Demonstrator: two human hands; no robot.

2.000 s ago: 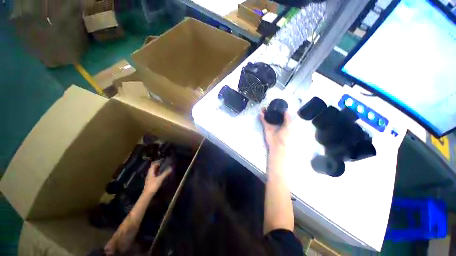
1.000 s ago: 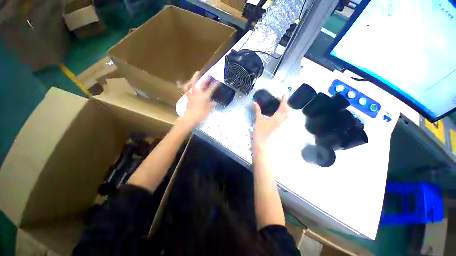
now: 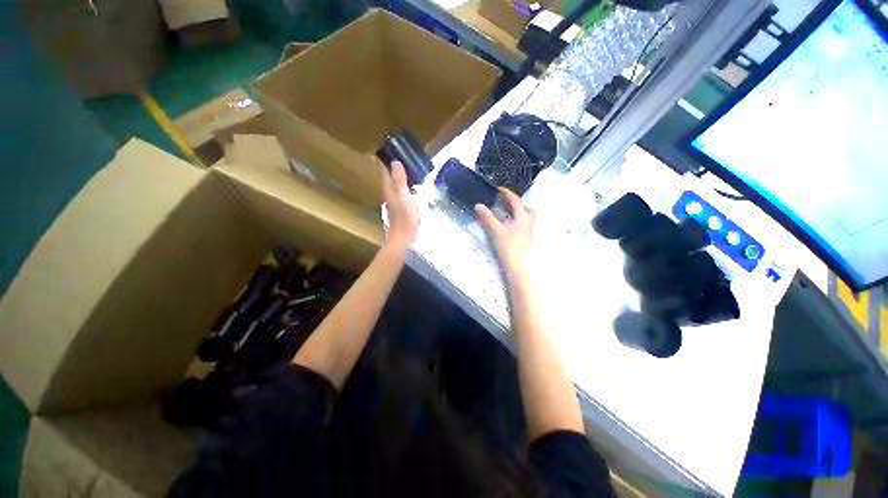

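My left hand [image 3: 400,209] holds a black cylindrical housing [image 3: 404,158] at the bench's left edge, beside the open empty carton. My right hand [image 3: 508,222] has its fingers on a second black housing [image 3: 465,184] that lies on the white bench next to the round black fan [image 3: 517,152]. A group of black housings [image 3: 672,261] sits on the bench to the right, one with its round end up at the near side. The holding fixture cannot be made out under the housing at the fan.
The supply carton [image 3: 127,263] at lower left holds jumbled black parts [image 3: 255,316]. An empty carton [image 3: 336,83] stands behind it. A blue control strip [image 3: 719,231], a monitor [image 3: 813,126], a grey column [image 3: 672,83] and a silver duct [image 3: 609,56] flank the bench. A blue stool [image 3: 798,438] is at lower right.
My left hand has lifted a housing at the bench's left edge. My right hand has moved left with a housing to the place beside the fan. The view has shifted slightly.
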